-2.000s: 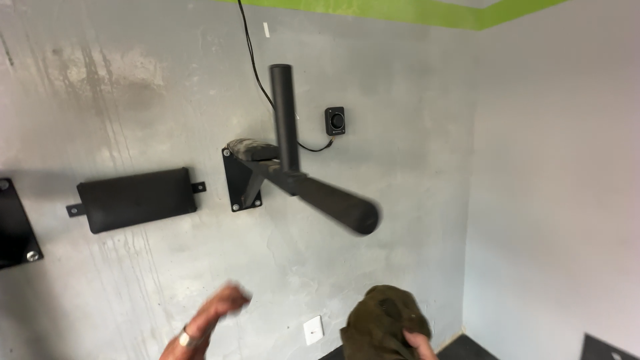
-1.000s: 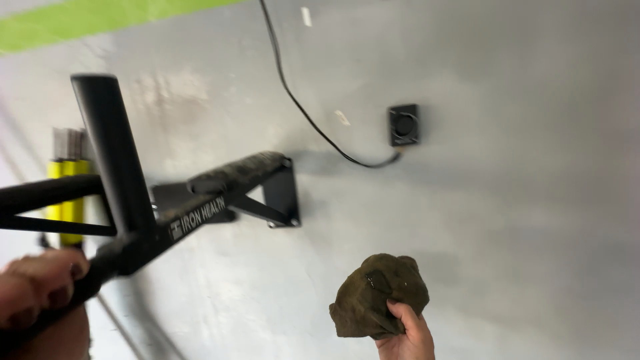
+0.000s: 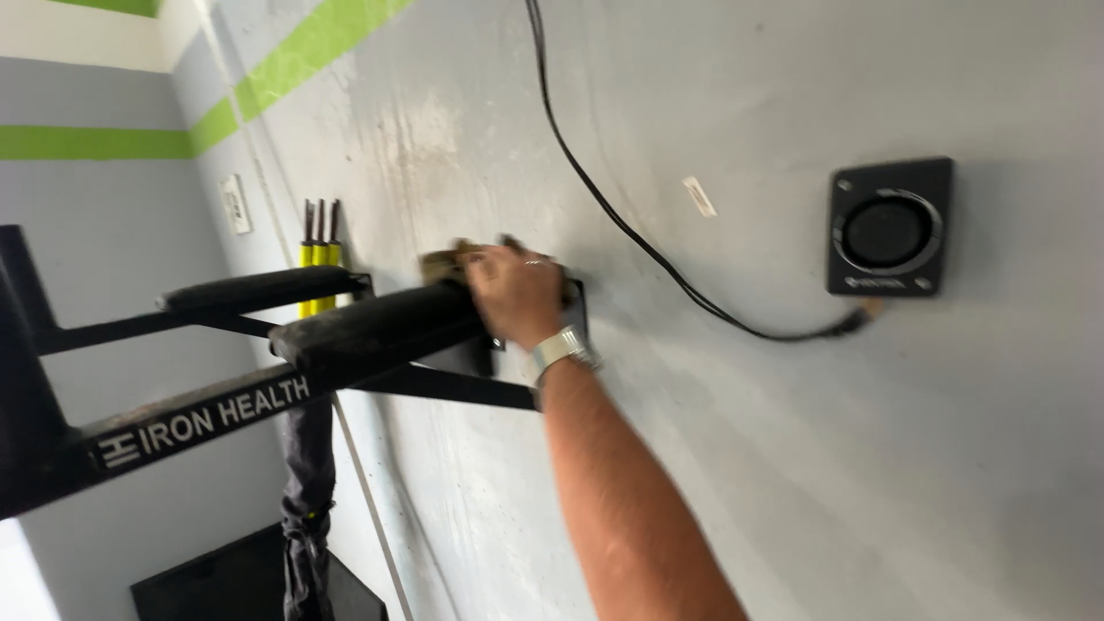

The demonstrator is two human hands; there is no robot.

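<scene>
My right hand [image 3: 515, 291], with a watch at the wrist, presses a brown-green cloth [image 3: 442, 266] onto the wall end of a padded black armrest [image 3: 379, 328]. The armrest sits on the near arm of a wall-mounted metal exercise station [image 3: 198, 423] that bears white maker's lettering. The pad's near end looks worn and dusty. A second padded armrest [image 3: 254, 289] lies beyond it, on the far arm. The cloth is partly hidden under my fingers and blurred. My left hand is out of view.
A black square wall control [image 3: 890, 228] with a round knob sits at the right, a black cable [image 3: 617, 220] running to it. Yellow-and-black poles [image 3: 319, 259] stand behind the station above a dark fabric cover [image 3: 308, 483]. A wall plate [image 3: 234, 204] is at the far left.
My right hand has moved from in front of the wall to the armrest with the cloth. My left hand, on the metal frame a second ago, has left view. The view has shifted considerably.
</scene>
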